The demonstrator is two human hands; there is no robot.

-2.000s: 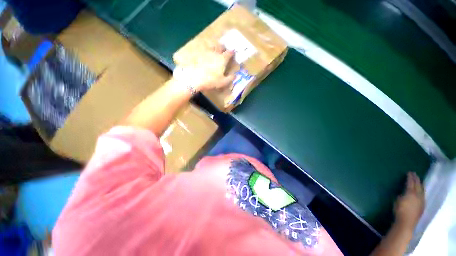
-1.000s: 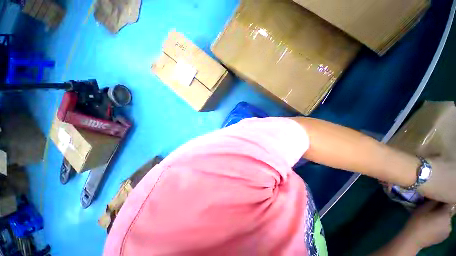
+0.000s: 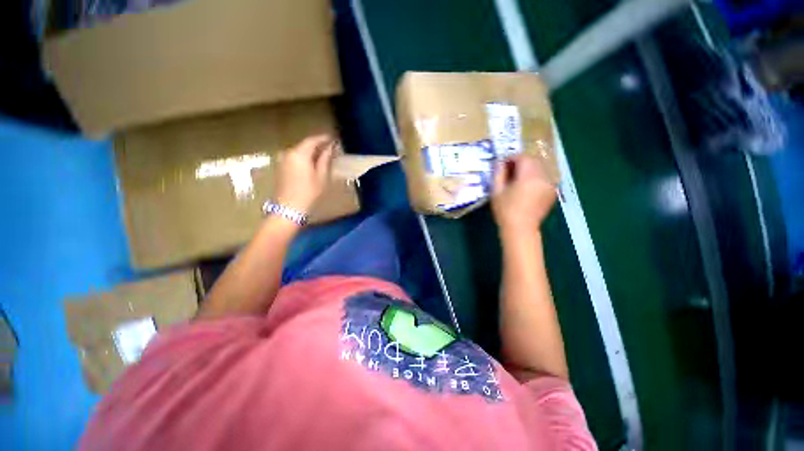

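Observation:
A brown taped carton with a torn opening lies on the dark green bench. Blue-and-white printed cards show in the opening, and a white label is on its top. My left hand, with a watch at the wrist, is left of the carton and grips a torn brown cardboard flap that reaches toward the carton's left side. My right hand is at the carton's near right edge beside the cards, fingers bent; whether it grips anything is unclear.
Large brown cartons stand left of the bench, one with an upright flap. A smaller labelled carton is on the blue floor at lower left. A pale rail runs right of the carton, with the green conveyor beyond. Clear bagged material is at upper right.
The view has swung back from the floor and pallet truck to the bench. The carton now shows whole. My hands have moved apart, the left holding a torn flap out to the left.

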